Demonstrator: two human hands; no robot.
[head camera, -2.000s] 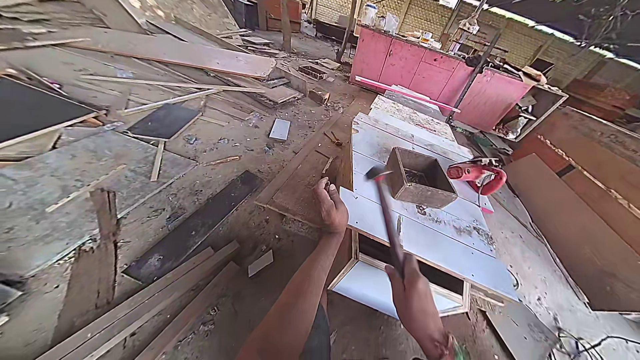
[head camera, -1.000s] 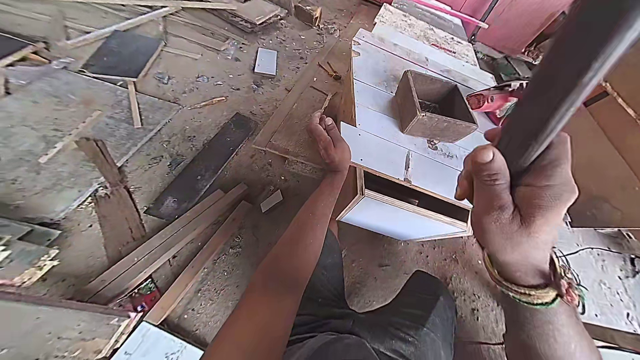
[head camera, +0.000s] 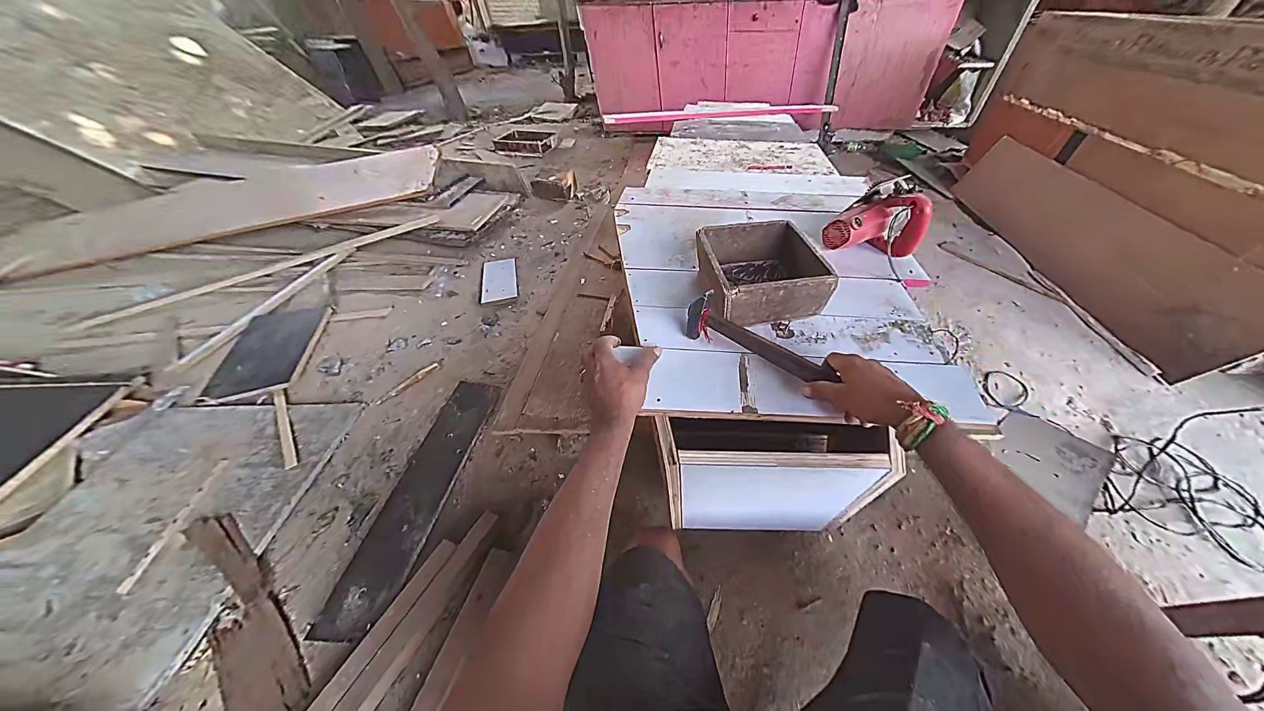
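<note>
My right hand (head camera: 857, 388) grips the handle of a hammer (head camera: 765, 346), whose head lies over the white-faced boards near a wooden box. My left hand (head camera: 620, 380) rests at the left front corner of the white boards (head camera: 686, 380), thumb on top; whether its fingers hold anything is hidden. The open wooden box (head camera: 766, 296) stands on the boards, with small dark items, perhaps nails, inside. A red power saw (head camera: 879, 225) lies behind it to the right. Below the boards' front edge is a white-faced wooden front panel (head camera: 780, 497) under a dark opening.
Black cables (head camera: 1185, 484) coil on the floor at right. Brown panels (head camera: 1106, 247) lean at the right. Loose strips (head camera: 415, 622) and a black board (head camera: 410, 513) lie at left, with more scrap beyond. A pink cabinet (head camera: 731, 59) stands at the back.
The hammer has come down from its raised position close to the camera to just over the boards, still in my right hand. My left hand has stayed by the boards' left corner.
</note>
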